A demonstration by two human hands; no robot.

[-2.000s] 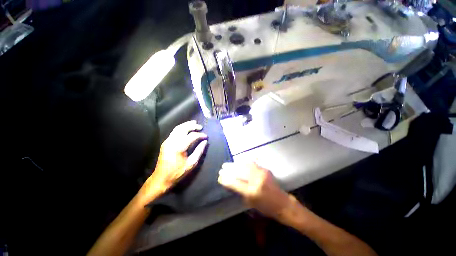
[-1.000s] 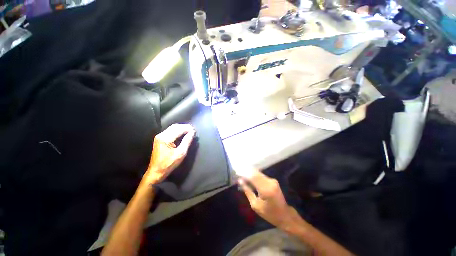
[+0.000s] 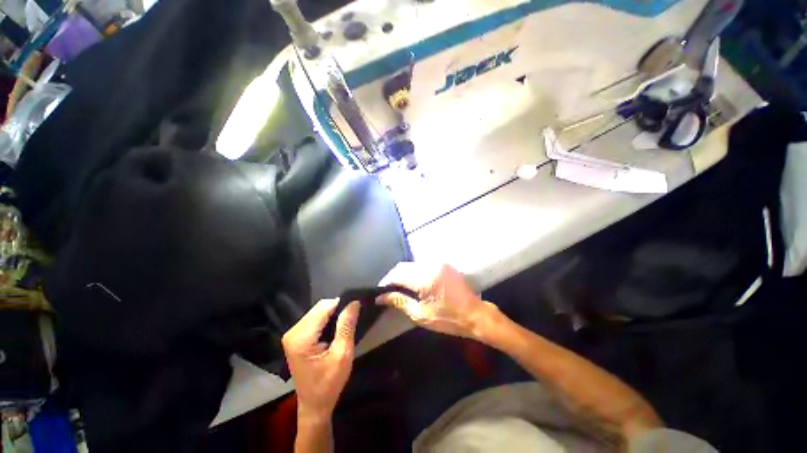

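Note:
My left hand (image 3: 320, 349) and my right hand (image 3: 434, 299) pinch the near edge of the black garment fabric (image 3: 349, 230) between thumbs and fingers. The held edge is folded up at the front of the machine bed. The smoother grey-black panel runs from my hands up to the presser foot area (image 3: 382, 170), where bright light hides the needle. The rest of the black cloth (image 3: 177, 239) lies heaped to the left.
The white JACK sewing machine (image 3: 478, 80) stands behind, with its lamp (image 3: 252, 115) at left. Shears (image 3: 681, 119), a white curved paper piece (image 3: 611, 174) and a small white chip (image 3: 526, 171) lie on the bed. Black cloth (image 3: 655, 274) hangs at right.
Both hands have moved to the fabric's near edge and closer together. The edge, flat one second ago, is now gripped and folded up. The camera view has shifted closer.

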